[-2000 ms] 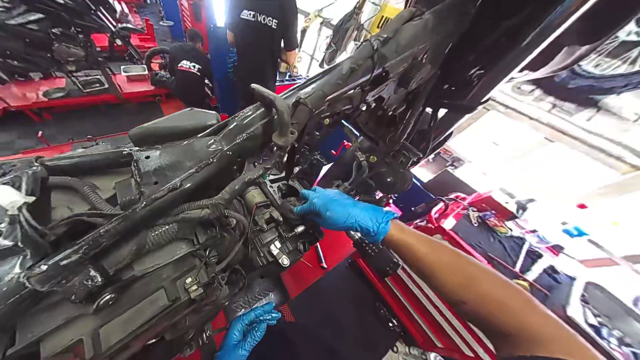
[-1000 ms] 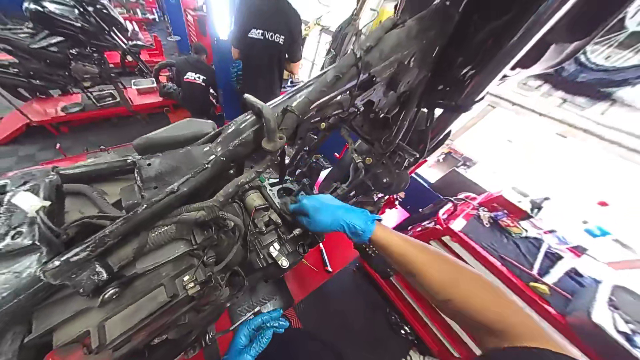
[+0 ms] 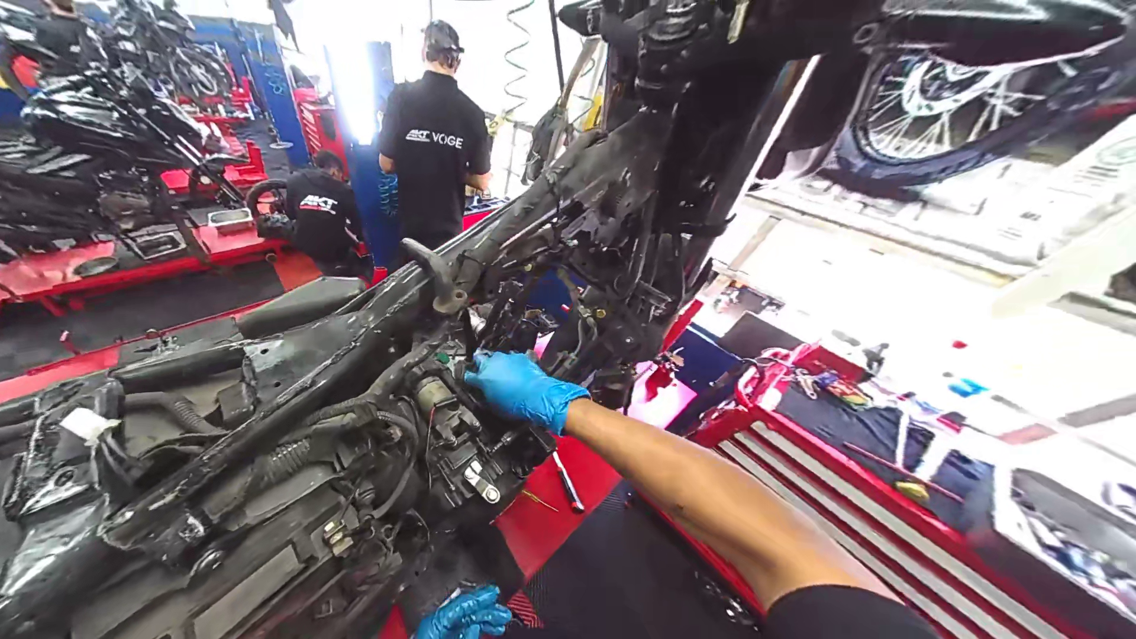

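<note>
My right hand (image 3: 524, 387), in a blue glove, reaches in from the right to the throttle body (image 3: 448, 417) below the motorcycle frame (image 3: 355, 333). Its fingertips are partly hidden among dark parts, so what they grip does not show. At the bottom edge is my left hand (image 3: 464, 612), gloved in blue and partly cut off by the view, beneath the engine bay; its hold on anything is unclear. Black hoses and a wiring harness (image 3: 284, 461) run along the frame, left of the throttle body. A white connector (image 3: 89, 424) lies at the far left.
A ratchet-like tool (image 3: 568, 484) rests on the red surface below my right wrist. At right stands a red tool cabinet (image 3: 825, 524) with tools on top. Two people in black shirts, one standing (image 3: 435, 151) and one crouched (image 3: 321, 213), are beyond the frame, near another motorcycle (image 3: 106, 142).
My right hand stays at the throttle body throughout, with its fingers slightly shifted. My left hand remains low in view. The view has tilted and moved somewhat.
</note>
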